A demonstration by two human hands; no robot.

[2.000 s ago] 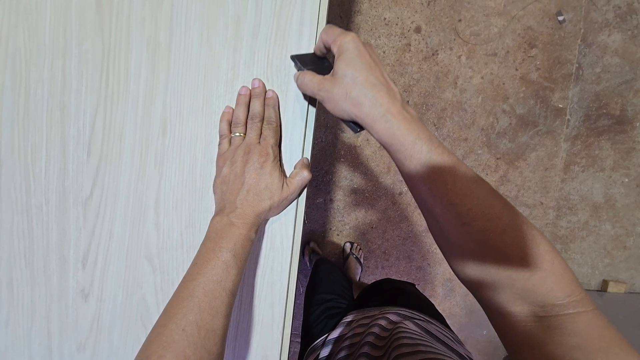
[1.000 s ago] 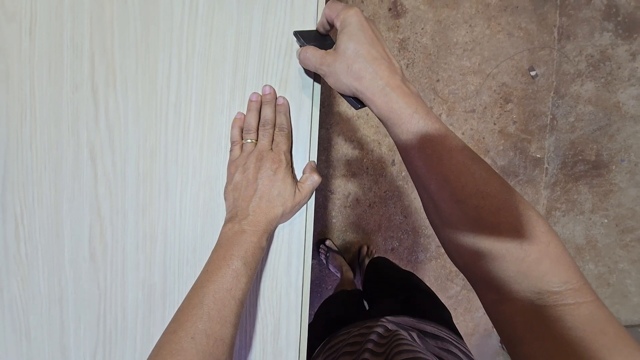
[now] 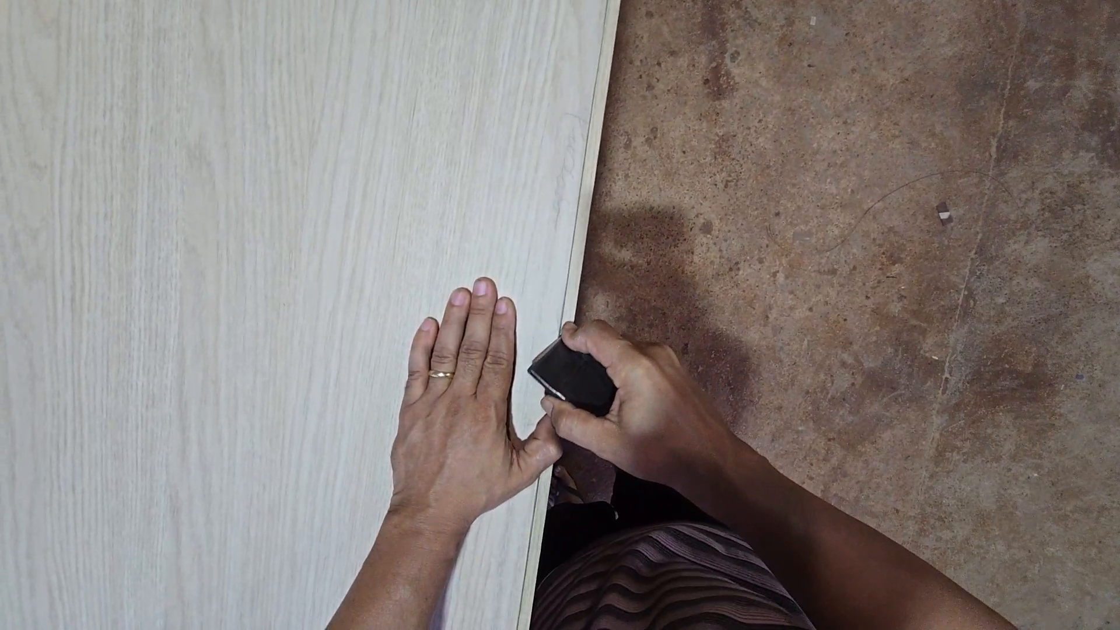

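Observation:
A pale wood-grain panel [image 3: 289,219] fills the left of the head view, its long edge running from top to bottom. My left hand [image 3: 464,411] lies flat on its face, fingers extended and a gold-coloured ring on one, with the thumb at the edge. Just to the right, my right hand [image 3: 643,398] grips a black hand tool [image 3: 576,376] at the panel's edge, fingertips and thumb on either side of it. The tool's exact kind cannot be told, and the palm hides part of it.
Below and to the right of the panel is a stained concrete floor [image 3: 831,306] with a small scrap [image 3: 943,213] and a thin strand on it. My striped clothing [image 3: 665,577] and partly hidden foot are close to the panel's edge at the bottom.
My right hand has moved along the panel's edge toward my body with the black tool and is now beside my left thumb. My left hand still lies flat on the panel.

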